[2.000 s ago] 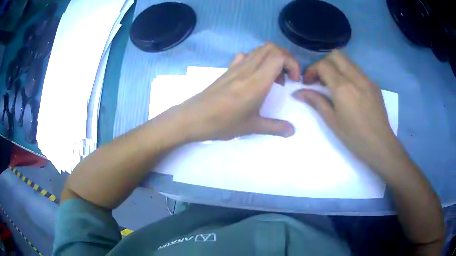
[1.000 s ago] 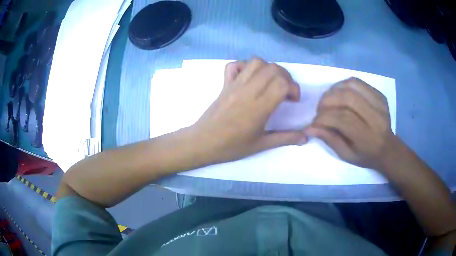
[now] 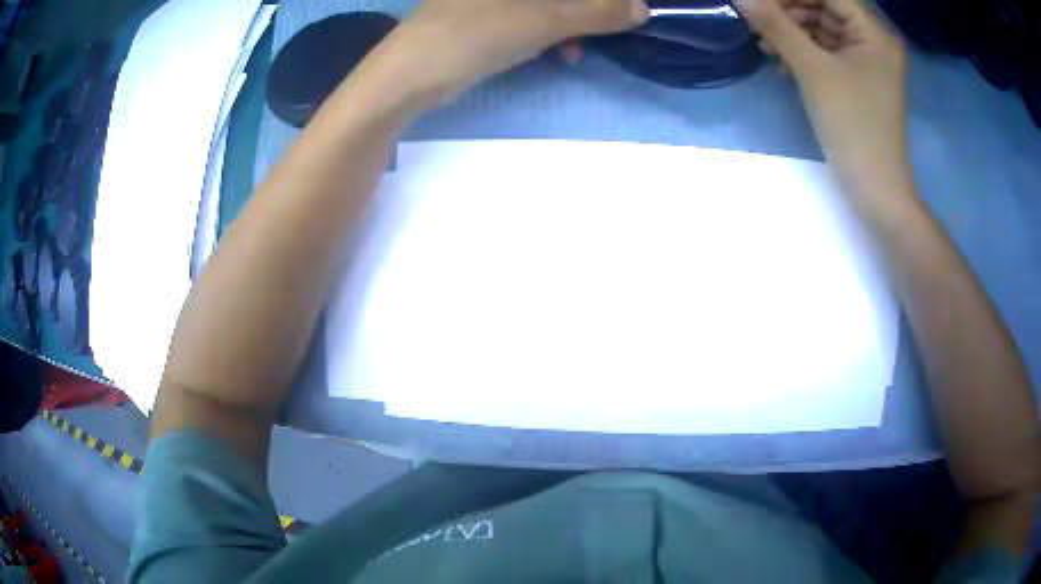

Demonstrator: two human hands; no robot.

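Note:
A round black part (image 3: 691,59) lies at the top middle of the view. My left hand (image 3: 537,25) and my right hand (image 3: 828,46) are over it, with a thin clear adhesive piece (image 3: 693,14) stretched between their fingertips. It shows as a bright line along the disc's top. Both hands are partly cut off by the top edge. The white sheets (image 3: 628,285) lie uncovered in front of me, slightly offset.
Another black disc (image 3: 325,66) lies at upper left, partly behind my left forearm. A spare sheet stack (image 3: 166,171) stands at left, beside many dark parts (image 3: 57,205). More black parts (image 3: 970,34) are at upper right. The ribbed mat (image 3: 970,171) lies underneath.
Both hands have moved from the white sheets up to the middle black disc. The clear piece now shows between the fingertips, and the sheets are uncovered.

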